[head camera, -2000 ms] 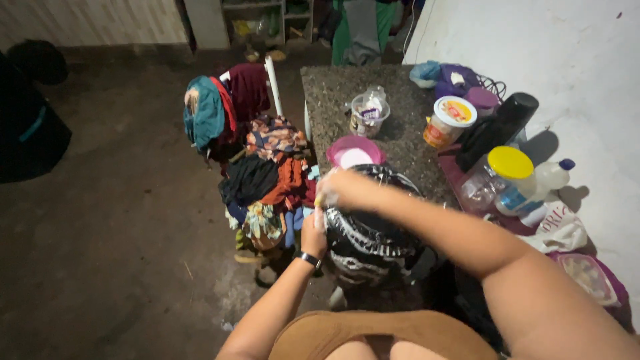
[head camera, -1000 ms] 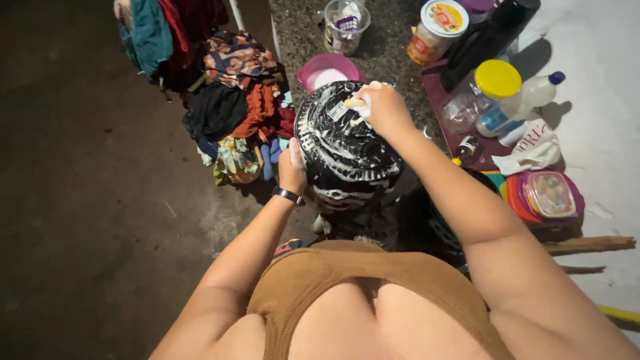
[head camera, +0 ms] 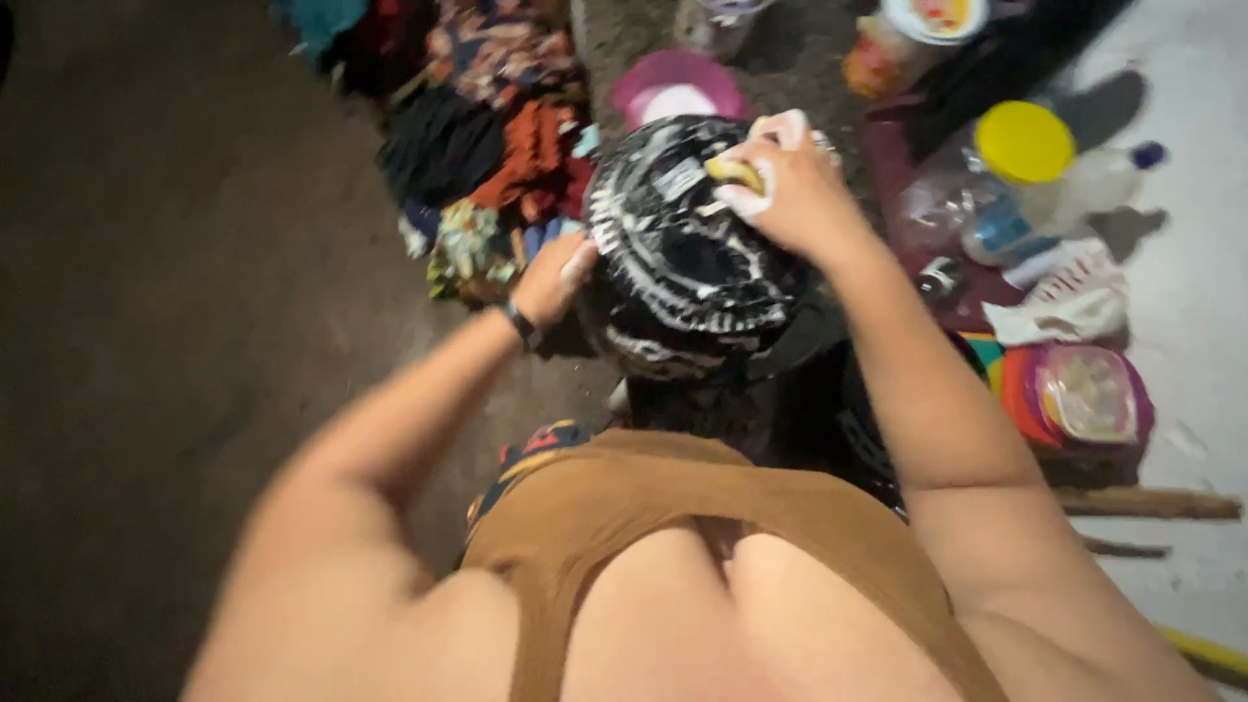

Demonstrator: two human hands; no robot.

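A round black plastic vessel (head camera: 702,253), streaked with white suds, stands tilted with its ribbed base facing up. My left hand (head camera: 556,281), with a dark band at the wrist, grips its left rim. Foam covers the fingers of my right hand (head camera: 795,185), which hold a yellow sponge (head camera: 736,175) against the upper right of the base. A small pale label bearing print (head camera: 681,178) is on the base beside the sponge. Just beyond the vessel is a pink bowl (head camera: 717,83) with white contents.
Clothes (head camera: 531,156) lie heaped at the left of the stone counter (head camera: 814,63). On the right are a jar with a yellow lid (head camera: 1024,143), a clear bottle with a blue cap (head camera: 1107,185), a lidded tub (head camera: 907,39) and stacked plastic containers (head camera: 1087,395). Sticks (head camera: 1150,503) jut out lower right.
Two seconds ago my hands were close together at the vessel's left side; now they are apart, the left at the rim and the right on the base. The view has tipped down.
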